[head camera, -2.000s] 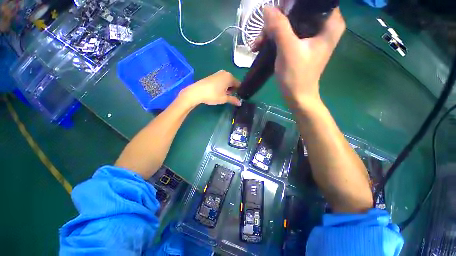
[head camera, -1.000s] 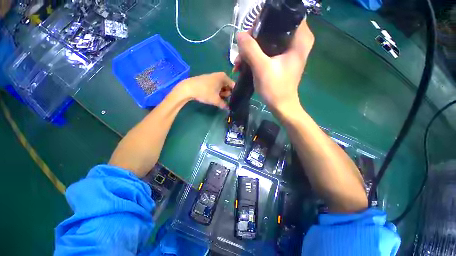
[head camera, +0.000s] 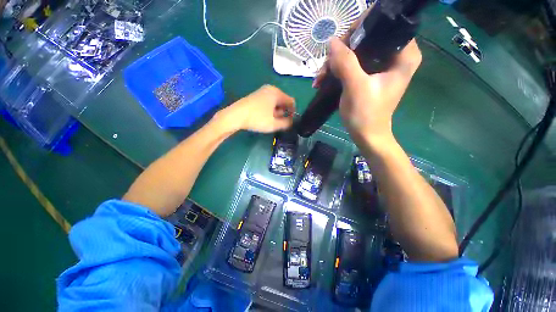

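My right hand (head camera: 373, 91) is closed round the thick black electric screwdriver (head camera: 381, 39), its nose pointing down left near the top of a phone housing (head camera: 283, 155) in the clear blister tray (head camera: 244, 177). My left hand (head camera: 265, 111) is just left of the nose, fingers curled together above the housing's upper end; a tiny dark speck shows at the fingertips, too small to name surely. Further phone housings with boards, such as one slim black one (head camera: 297, 250), lie in the tray pockets. Small grey screws (head camera: 174, 91) lie in the blue bin (head camera: 146, 76).
A white fan (head camera: 286, 58) stands behind the screwdriver, its cord (head camera: 228, 42) running left. A clear tray of small parts (head camera: 91, 46) is far left. A dark board panel (head camera: 194, 213) lies under my left forearm. A black cord (head camera: 506, 173) hangs at right, by stacked clear trays (head camera: 539, 262).
The screwdriver first swung left and down over the upper-left housing, then lifted back to the right. My left hand stays near its nose. The whole view has shifted, showing more of the fan.
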